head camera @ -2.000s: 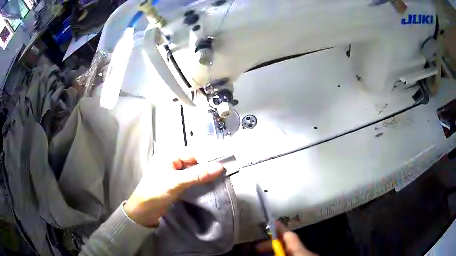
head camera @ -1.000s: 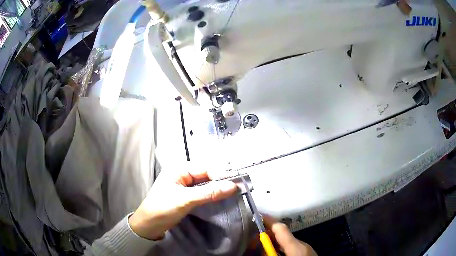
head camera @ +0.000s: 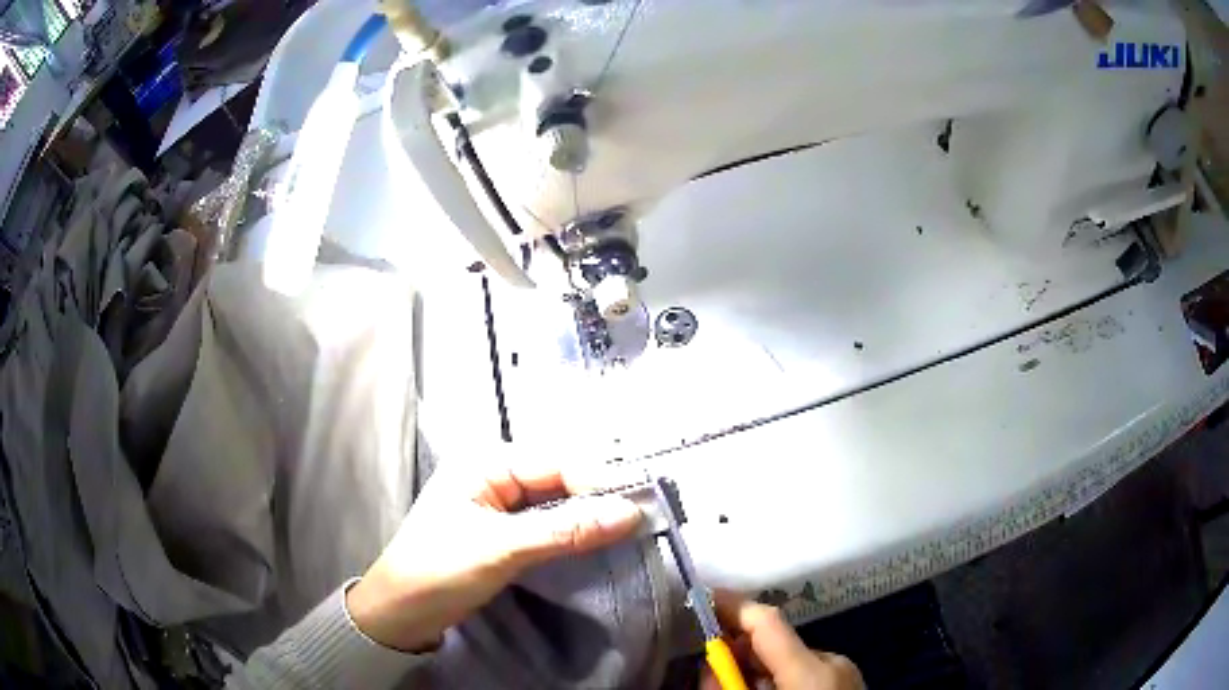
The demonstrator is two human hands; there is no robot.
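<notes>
My left hand (head camera: 465,553) pinches the folded end (head camera: 652,508) of the grey-brown garment piece (head camera: 573,607) between thumb and fingers, in front of the needle area. The cloth hangs below this hand. My right hand (head camera: 782,650), cut off by the bottom edge, holds a metal-bladed tool with a yellow-orange handle (head camera: 724,663), likely scissors. The blades (head camera: 685,566) reach up to the folded end at my left fingertips; a small dark piece of cloth shows beside their tip. The lower part of the tool is out of view.
The white machine head (head camera: 836,68) spans the top, its presser foot (head camera: 593,330) behind the hands. The white lamp piece (head camera: 313,189) stands left of it. Grey-brown cloth (head camera: 216,404) is heaped and draped at left. The worn table edge (head camera: 970,539) runs along the lower right.
My left hand has moved slightly right and down with the folded end. My right hand has brought the blades from apart below to the folded end. A small dark piece now shows at their tip.
</notes>
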